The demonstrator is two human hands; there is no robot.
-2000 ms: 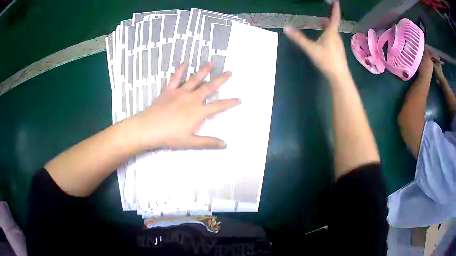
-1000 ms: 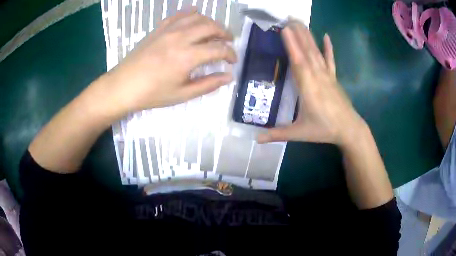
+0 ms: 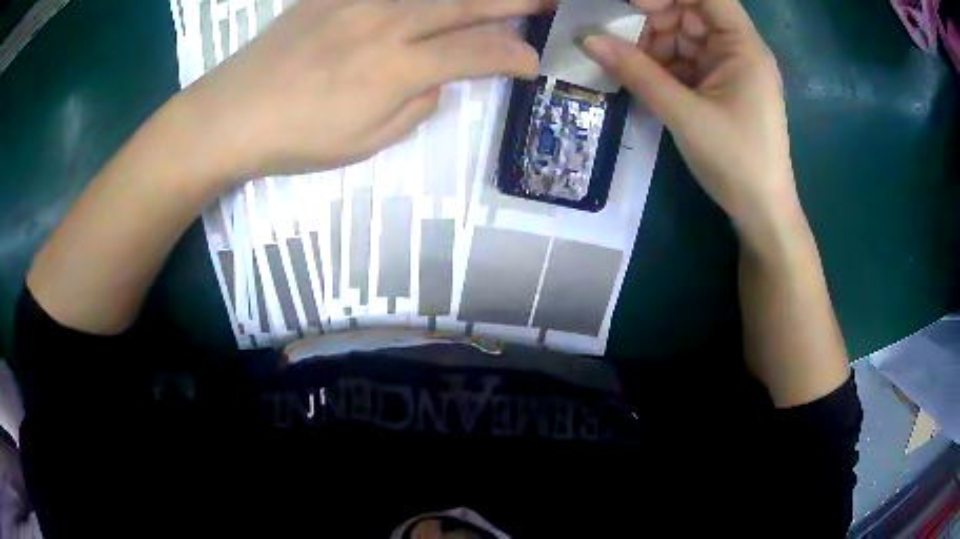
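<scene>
An open black handset (image 3: 508,158) lies on the fanned white adhesive sheets (image 3: 479,216), its circuit board (image 3: 563,147) showing in the lower half. A pale silver-white flat piece (image 3: 579,37) covers the upper half. My right hand (image 3: 705,90) holds this piece, thumb on its face and the other fingers bent at its upper right edge. My left hand (image 3: 358,79) lies over the sheets, its fingertips at the handset's upper left edge; its upper fingers are cut off by the frame's top. I cannot tell whether it grips anything.
Two wide grey adhesive pads (image 3: 577,284) show on the sheet below the handset. The green bench (image 3: 842,158) surrounds the sheets. Part of a pink object (image 3: 922,21) shows at the upper right. A person's pale blue clothing (image 3: 926,353) shows at the right edge.
The pale piece now covers the handset's dark upper half and is in my right hand. My left hand has reached the handset's edge. Handset and sheets appear higher in view.
</scene>
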